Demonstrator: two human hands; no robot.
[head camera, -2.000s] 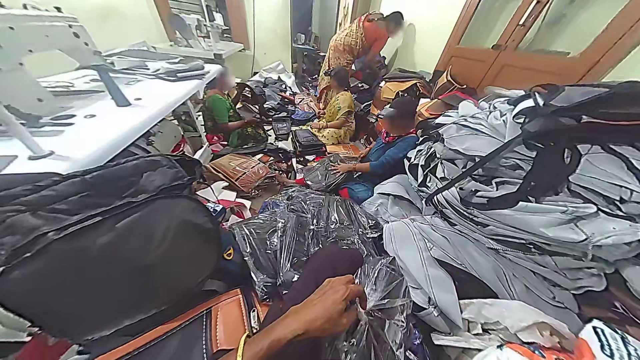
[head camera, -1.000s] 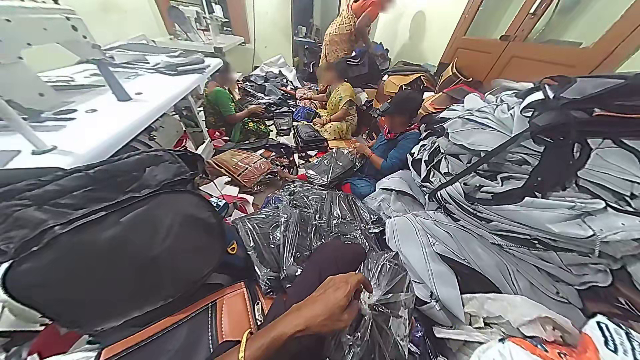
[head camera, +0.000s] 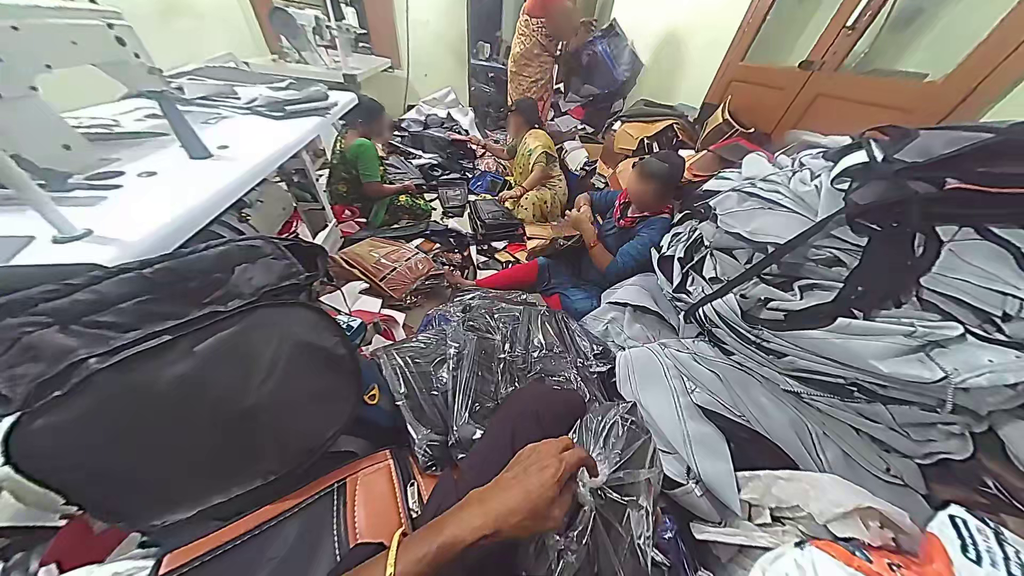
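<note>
My left hand (head camera: 540, 488), with a yellow bangle at the wrist, comes in from the bottom edge. Its fingers close on the gathered part of a clear plastic bag (head camera: 620, 472) with something dark inside. My right hand is out of view. Behind the gripped bag, a dark trousered knee (head camera: 540, 416) rises beside several black items wrapped in clear plastic (head camera: 496, 344). To the left of my forearm lies a black bag with tan trim (head camera: 368, 500). A large black padded bag (head camera: 192, 408) sits farther left.
Grey fabric pieces with zips (head camera: 800, 376) are heaped at right. A white sewing-machine table (head camera: 232, 168) stands at left. Several people sit on the littered floor ahead, one (head camera: 608, 240) in blue. A brown plastic-wrapped bag (head camera: 388, 268) lies mid-floor; another person (head camera: 532, 64) stands behind.
The person in blue has raised both hands and brought them together, away from the wrapped black item. A large dark blue bag now shows beside the standing person. My left hand keeps its hold on the plastic.
</note>
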